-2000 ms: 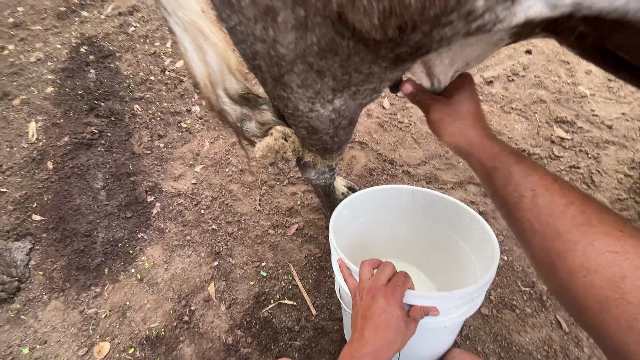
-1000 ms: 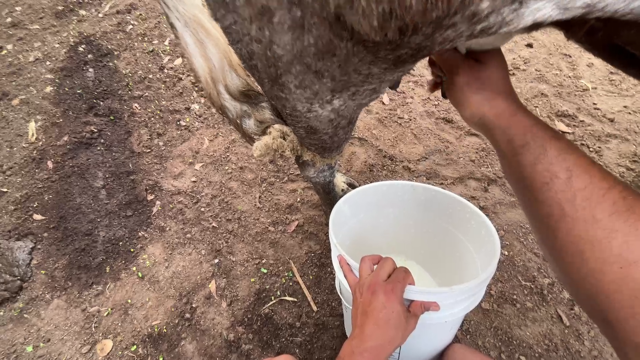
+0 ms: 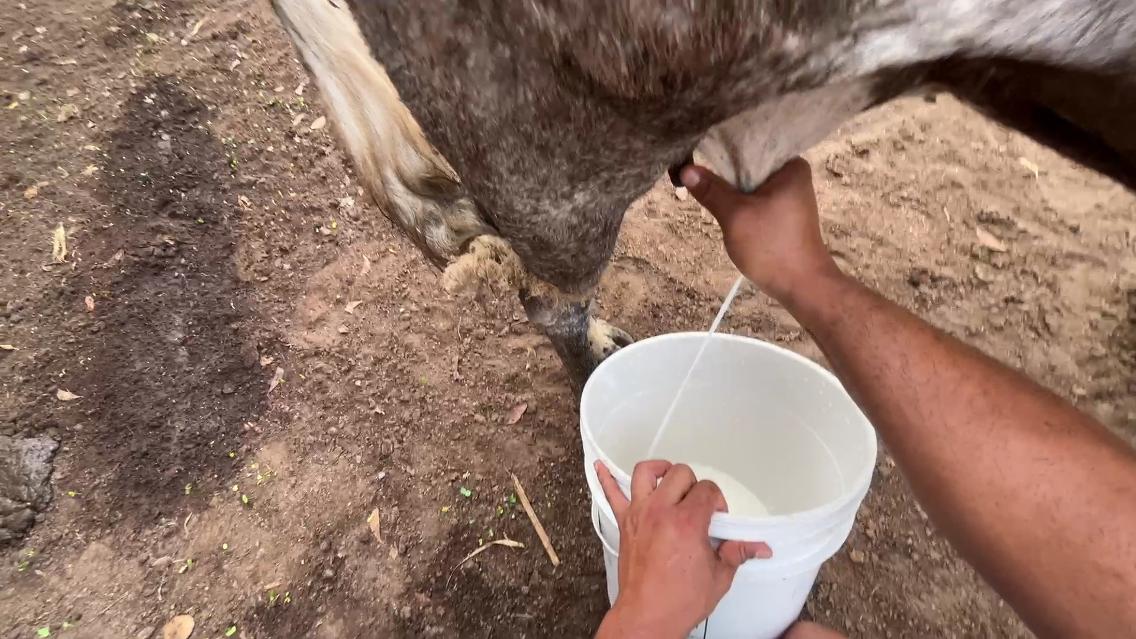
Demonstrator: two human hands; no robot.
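Note:
My left hand (image 3: pixel 670 541) grips the near rim of a white plastic bucket (image 3: pixel 834 524), its fingers hooked over the edge. Foamy milk (image 3: pixel 732 488) lies inside. Above the bucket, my right hand (image 3: pixel 772 217) is closed around a teat at the pale udder (image 3: pixel 785 129) of a cow; the teat itself is mostly hidden by the hand. A thin stream of milk (image 3: pixel 697 359) runs slanting from below the right hand into the bucket. The cow's dark, grey-flecked body (image 3: pixel 568 115) fills the top of the view.
One hind leg (image 3: pixel 572 333) of the cow stands just behind the bucket's left side. A pale tail (image 3: pixel 382 133) hangs to the left. Bare soil (image 3: pixel 337 426) with dry leaves, a damp dark patch (image 3: pixel 173 311) and a dung-like lump (image 3: pixel 25 484) lies around.
My right hand was higher against the udder one second ago and is now lower, with a milk stream showing below it. My left hand stays on the bucket's rim.

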